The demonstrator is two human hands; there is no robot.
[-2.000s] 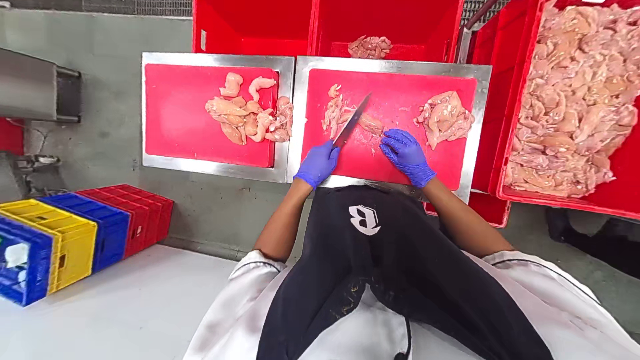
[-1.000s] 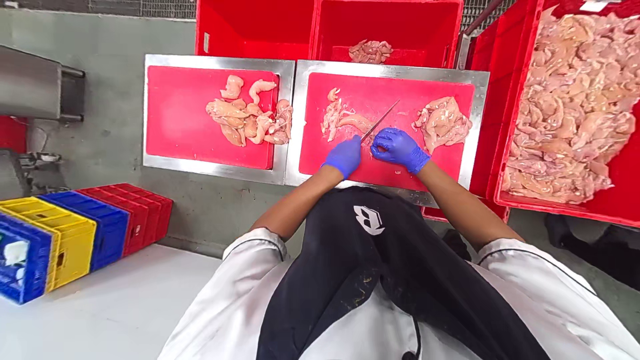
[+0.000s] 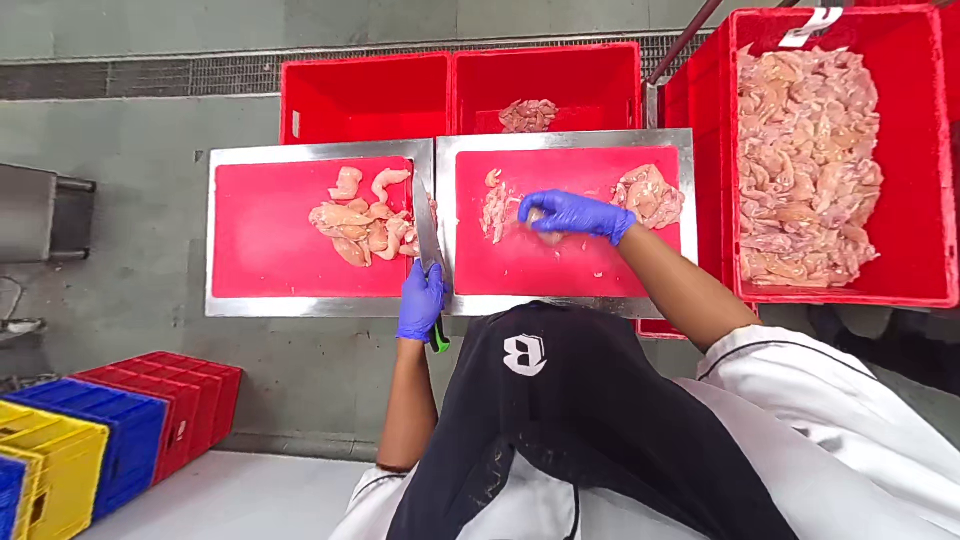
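Observation:
My left hand [image 3: 422,301], in a blue glove, grips a knife [image 3: 427,225] with a black and green handle; its blade points away from me over the gap between two red cutting boards. My right hand [image 3: 571,215], also gloved, holds a piece of raw chicken [image 3: 549,235] just over the right board [image 3: 525,274]. Small trimmings [image 3: 495,211] lie left of that hand, and a larger heap of chicken [image 3: 649,196] lies at the board's right side. Several chicken pieces [image 3: 358,229] rest on the left board [image 3: 259,232].
Two red crates [image 3: 367,94] stand behind the boards, the right one [image 3: 592,86] with some meat inside. A large red crate of chicken [image 3: 911,187] is at the right. Blue, yellow and red crates [image 3: 199,375] stand at the lower left. A person's dark shoes show at the right.
My left hand and the knife have moved left, from the right board to the gap between the boards. The right hand has moved a little left with a chicken piece.

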